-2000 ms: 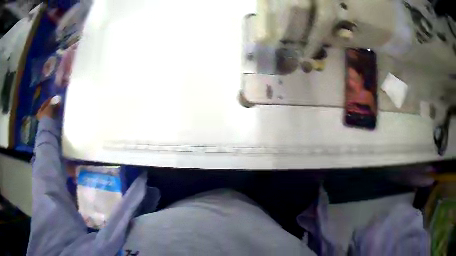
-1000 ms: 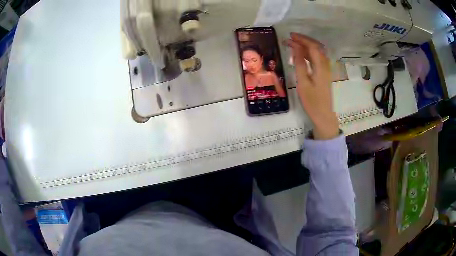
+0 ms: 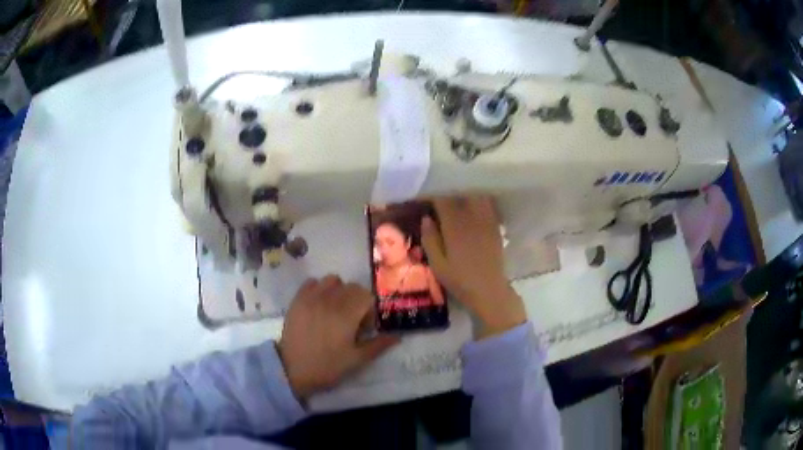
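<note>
A smartphone point(image 3: 407, 268) with a lit screen showing a person lies on the white table in front of the sewing machine point(image 3: 317, 167). My left hand point(image 3: 330, 334) is at the phone's lower left edge, its thumb and fingers around that corner. My right hand point(image 3: 471, 255) lies along the phone's upper right edge, its fingertips near the machine arm. Both hands are slightly blurred, and I cannot tell whether either one grips the phone. A white strip point(image 3: 402, 141) hangs over the machine arm just above the phone.
Black-handled scissors point(image 3: 632, 283) lie on the table to the right. A blue tray point(image 3: 731, 206) with pink material is beyond them. A green packet point(image 3: 700, 409) sits on cardboard at the lower right. The needle area is left of the phone.
The view has shifted, showing the whole machine. My left hand has come to the phone's lower left. My right hand has moved from beside the phone to its upper right edge.
</note>
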